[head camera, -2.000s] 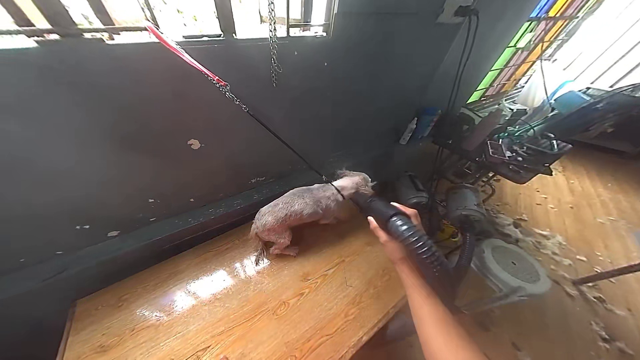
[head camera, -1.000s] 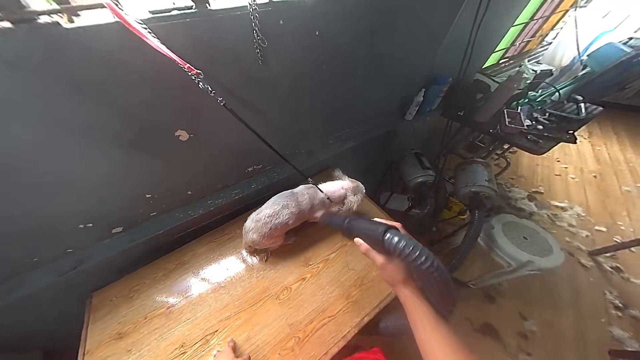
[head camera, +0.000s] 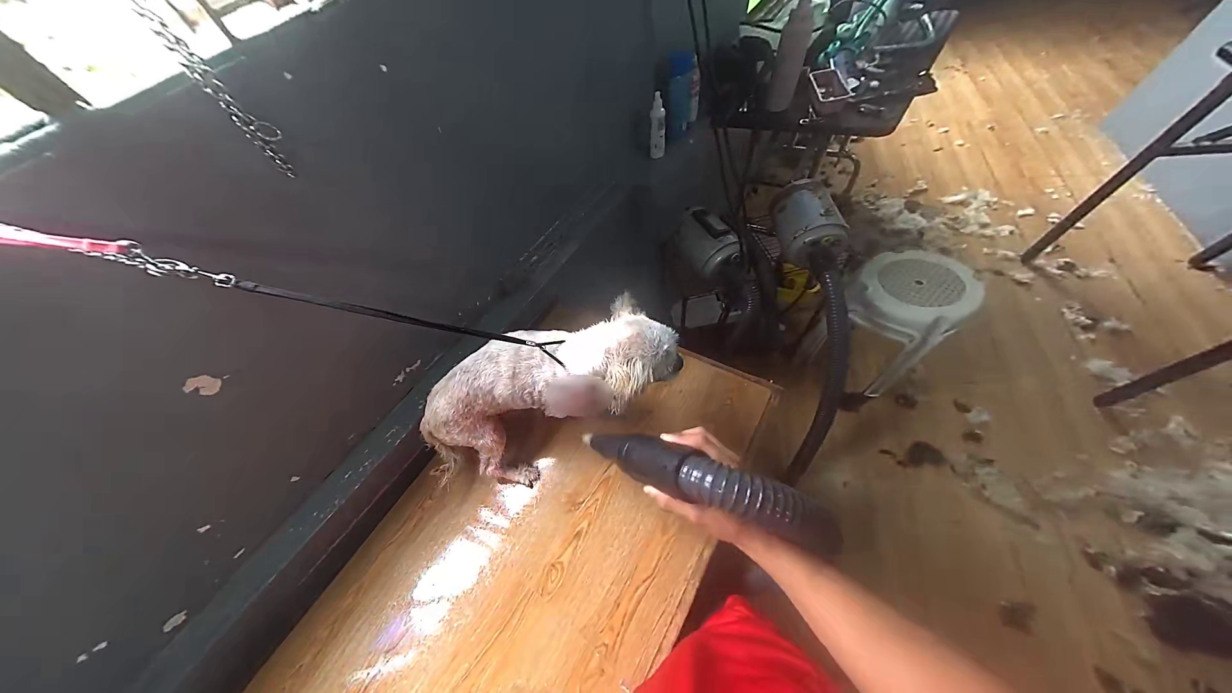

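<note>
My right hand (head camera: 707,481) is wrapped round the black nozzle end of a ribbed dryer hose (head camera: 741,496). The nozzle's tip points left, a short way in front of and below a small, closely clipped dog (head camera: 500,380) with a whitish head. The dog stands on a wood-grain table (head camera: 568,568) beside the wall, facing right. A thin black tether (head camera: 375,313) runs from its neck to a chain and red strap at the left. My left hand does not show.
Two metal dryer units (head camera: 810,219) stand behind the table, near a white plastic stool (head camera: 919,289). A black cart (head camera: 866,111) holds bottles and tools. Clipped hair (head camera: 972,207) litters the wooden floor. Dark metal legs (head camera: 1131,168) stand at the right, and a chain (head camera: 217,87) hangs by the window.
The dog's head is raised and turned more to the right. The nozzle is now off the dog's body. Fingers at the table's lower edge one second ago are out of view. The view has shifted right.
</note>
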